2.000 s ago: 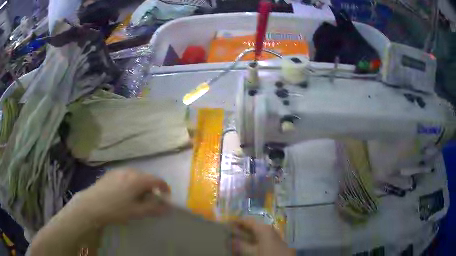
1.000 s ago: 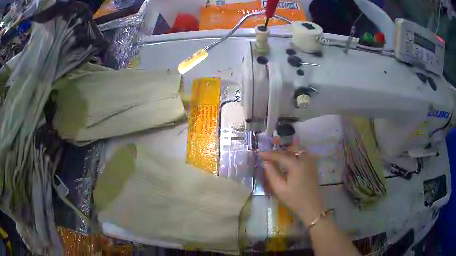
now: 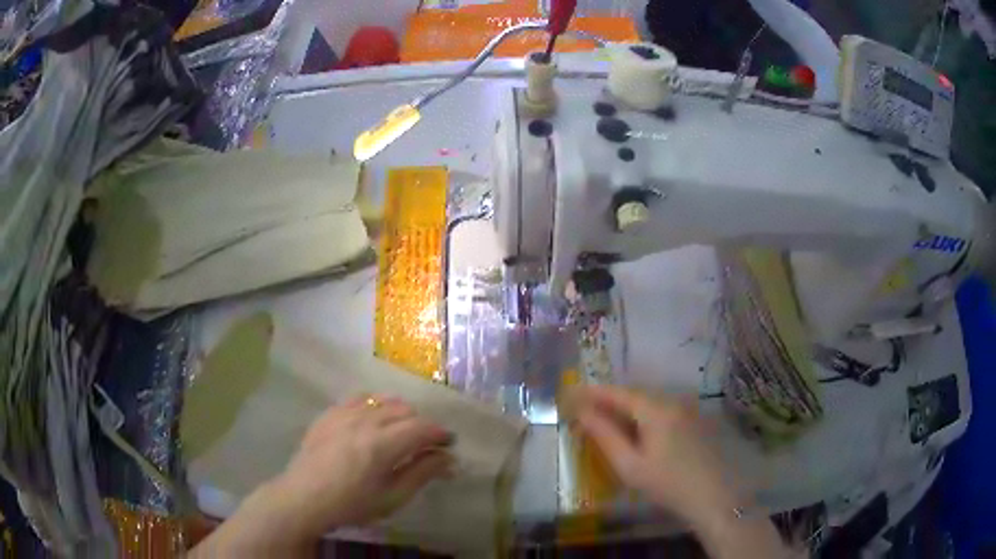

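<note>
A pale olive sleeve panel [image 3: 295, 382] lies flat at the front left, its yellower olive end to the left. My left hand [image 3: 366, 459] rests palm down on the panel, fingers slightly bent and pointing right. My right hand [image 3: 650, 448] is blurred, right of the panel and in front of the needle area. Its thumb and fingertips are close together; whether they hold something thin cannot be told. The needle and presser foot [image 3: 524, 300] are under the left end of the white machine head [image 3: 699, 186], with no panel under them.
Another sleeve panel [image 3: 240, 229] lies behind the first. A large heap of cut pieces [image 3: 55, 218] is at far left. Yellow-orange tape [image 3: 410, 273] lies left of the needle plate. A band bundle [image 3: 770, 349] lies under the machine arm. A gooseneck lamp [image 3: 388, 133] bends over the bed.
My left hand has come into view onto the front panel. My right hand has moved from beside the needle toward the front edge. The view has shifted slightly, moving the machine left in the picture.
</note>
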